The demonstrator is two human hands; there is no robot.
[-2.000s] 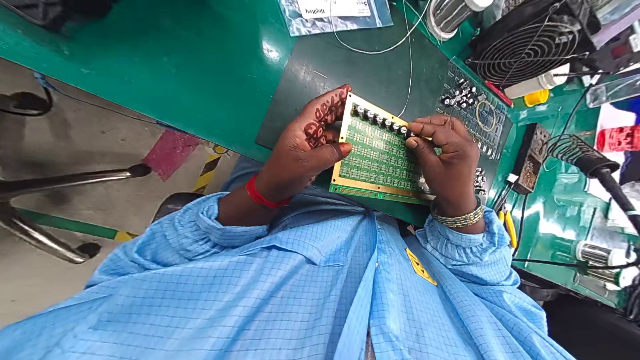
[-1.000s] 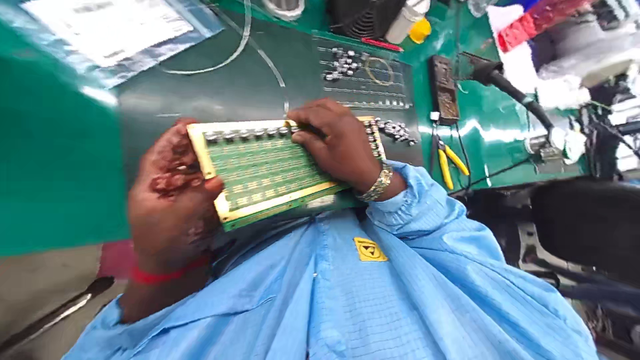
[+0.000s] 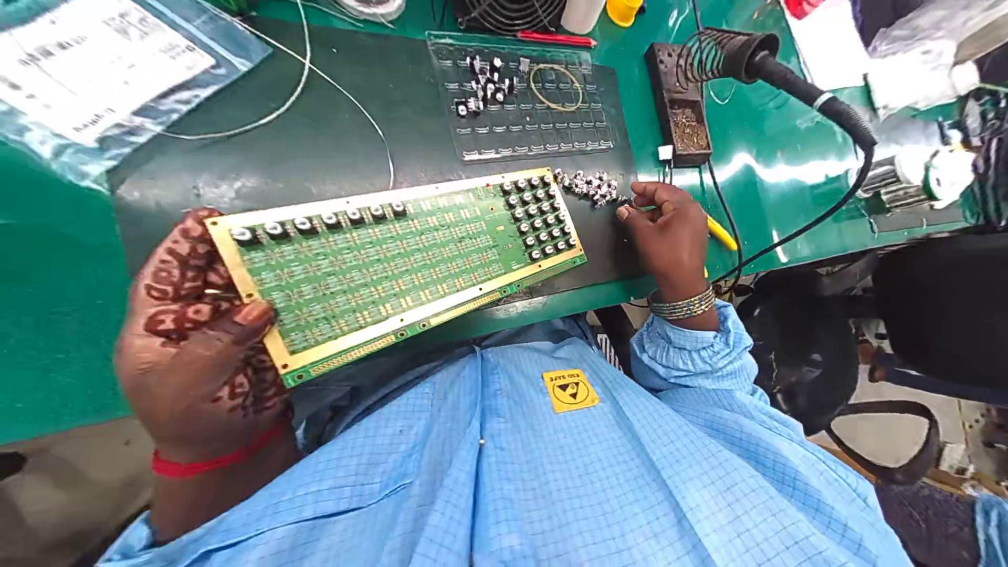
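My left hand [image 3: 209, 323] grips the left end of a green printed circuit board [image 3: 378, 276] with gold borders, thumb on top. Round black-and-white components stand in a row along the board's upper left edge, and a block of them fills its right end. My right hand [image 3: 669, 232] is off the board, thumb and forefinger pinched together at the right end of a small pile of loose components [image 3: 591, 187]. Whether a part sits between those fingertips cannot be made out. Beyond the board lies a clear plastic tray [image 3: 535, 130] with more loose components and a yellowish ring.
A soldering iron [image 3: 819, 98] rests in its coiled holder, whose base [image 3: 681, 118] stands right of the tray. A yellow-handled tool [image 3: 720, 234] lies behind my right hand. A red pen [image 3: 555, 38], a fan [image 3: 512, 12], a plastic bag [image 3: 118, 71] and thin white tubing surround the mat.
My right hand has left the board and moved right to the loose components. My left hand still holds the board. The view has shifted.
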